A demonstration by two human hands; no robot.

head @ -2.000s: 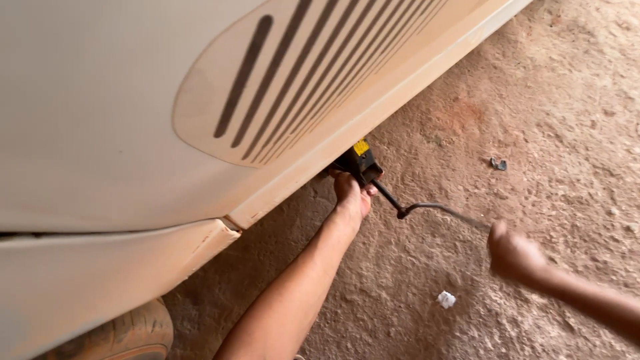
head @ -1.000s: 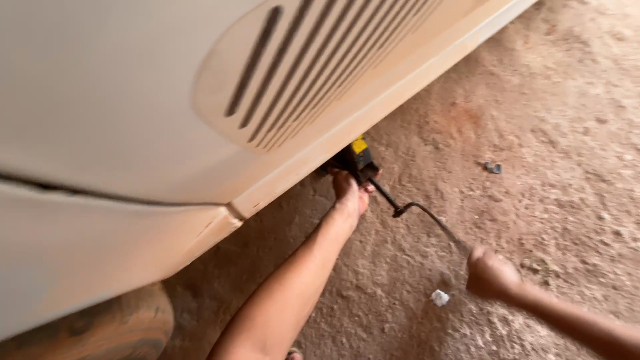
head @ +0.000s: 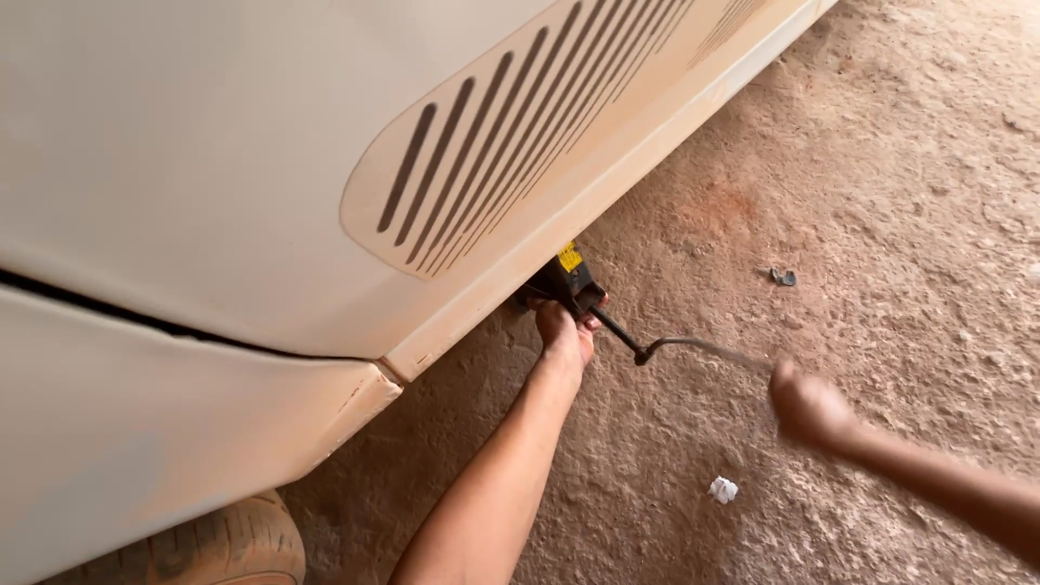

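A black scissor-type car jack (head: 573, 280) with a yellow label sits partly under the sill of a pale car (head: 487, 317). My left hand (head: 566, 325) grips the jack's body from below, its fingers partly hidden behind it. From the jack's screw end runs a bent metal crank handle (head: 678, 341), hooked on at its near end. My right hand (head: 808, 406), blurred, is closed around the far end of this handle. How the jack's top meets the car is hidden under the sill.
A dusty tyre (head: 236, 544) shows below the fender at the lower left. On the rough earthen-looking ground (head: 853, 162) lie a small dark clip-like piece (head: 782, 277) and a crumpled white scrap (head: 722, 489). The car's lower edge runs diagonally above my hands.
My right hand has shifted about with the crank handle in its grasp. My left hand has stayed at the jack.
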